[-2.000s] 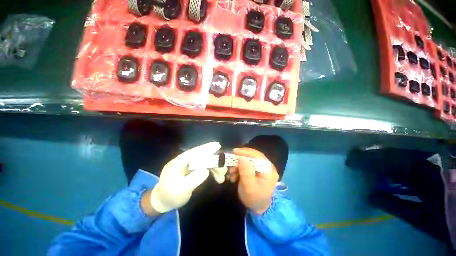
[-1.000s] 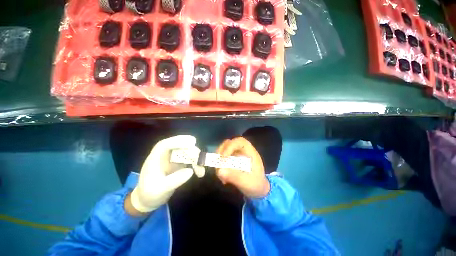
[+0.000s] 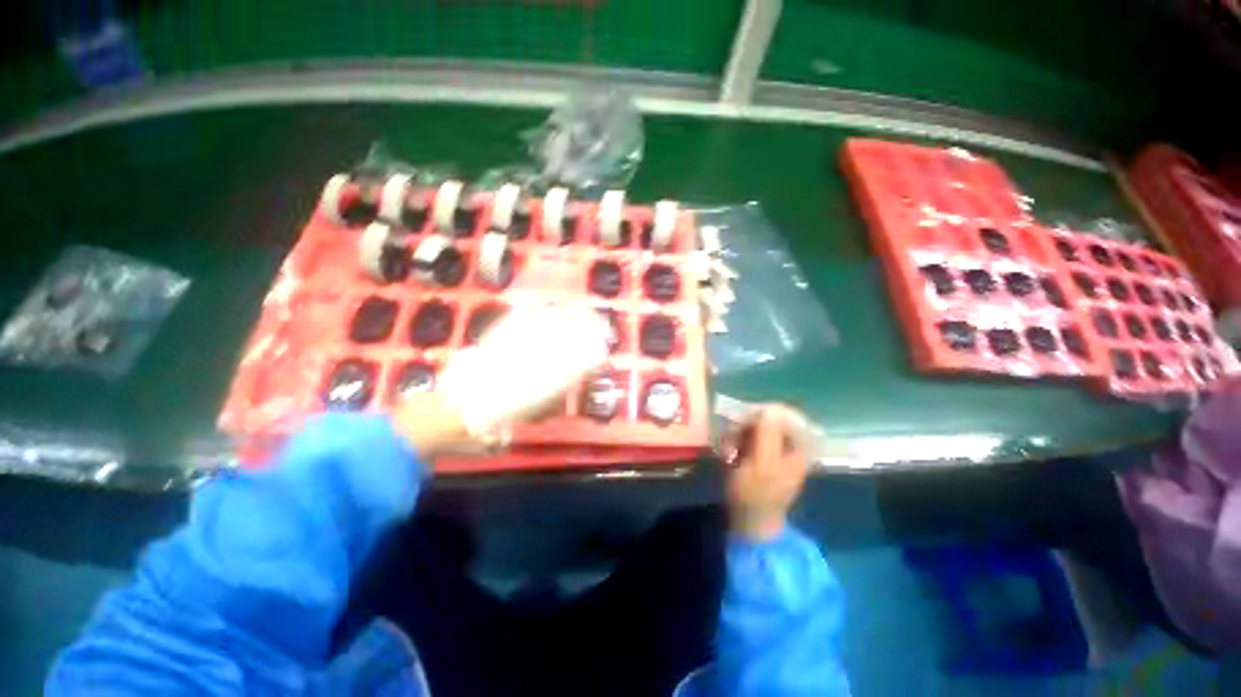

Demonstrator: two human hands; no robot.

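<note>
A red-pink tray (image 3: 316,293) lies at the bench's front edge, partly under clear film. Black watch bodies (image 3: 374,321) fill many of its pockets. Strapped watches with upright pale straps (image 3: 555,215) line its far rows. My left hand (image 3: 531,365), in a white glove, is blurred over the middle of the tray and hides several pockets; whether it holds anything is hidden. My right hand (image 3: 769,470), bare, is at the bench edge right of the tray, fingers closed around a blurred pale strap (image 3: 735,407).
A clear bag (image 3: 769,306) with loose pale strips lies right of the tray. Small crumpled bags lie at left (image 3: 93,311) and behind the tray (image 3: 591,136). More red trays (image 3: 932,204) hold black bodies at right. A person's purple sleeve (image 3: 1184,524) is at far right.
Both hands have moved up from above the lap and apart, my left over the tray, my right to the bench edge. The view has tilted up, showing the tray's far rows.
</note>
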